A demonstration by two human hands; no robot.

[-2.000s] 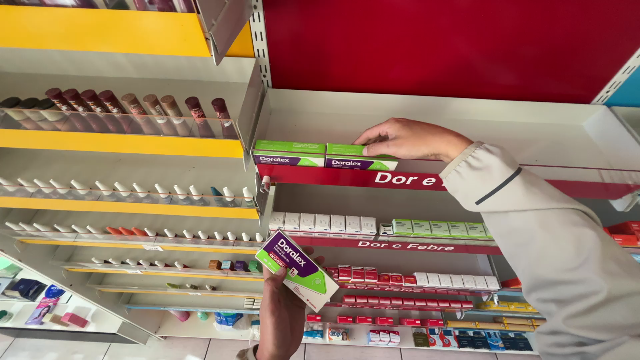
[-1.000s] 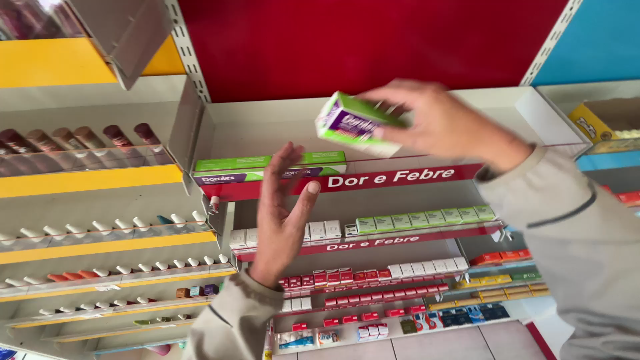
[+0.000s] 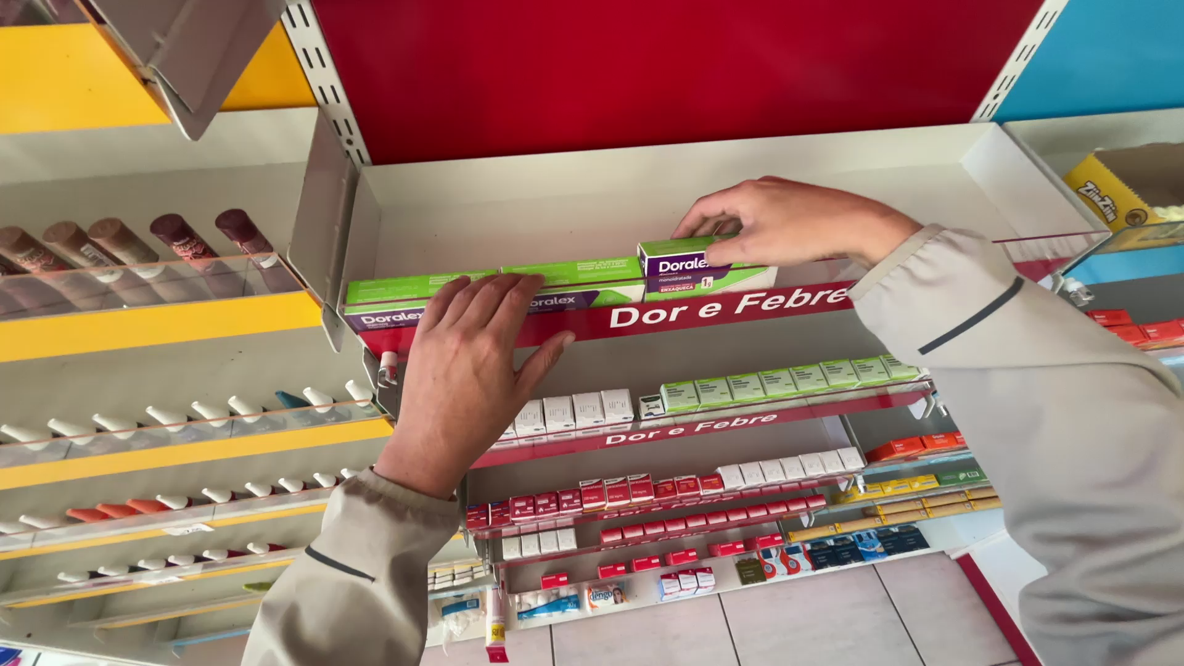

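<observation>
My right hand (image 3: 800, 222) grips a green, white and purple Doralex medicine box (image 3: 684, 273) at its top and right end, at the front of the top shelf behind the clear lip. Directly left of it, more Doralex boxes (image 3: 573, 273) stand in a row that reaches the shelf's left end, where another box (image 3: 398, 301) shows. Over the front of this row my left hand (image 3: 481, 361) is spread, its fingertips at the boxes' front edge and its thumb pointing right. It holds nothing that I can see; whether the fingertips touch the boxes is unclear.
A red shelf strip (image 3: 721, 310) with white lettering runs below the boxes. Lower shelves carry green medicine boxes (image 3: 745, 387), white boxes (image 3: 587, 410) and red boxes (image 3: 546, 504). Cosmetic tubes (image 3: 185, 242) stand on the left shelving behind a metal side panel (image 3: 319, 222). A yellow carton (image 3: 1110, 190) sits at right.
Two seconds ago my left hand held a Doralex box below the shelf; one second ago my right hand held one above it. Now that hand has a box down at the row's right end.
</observation>
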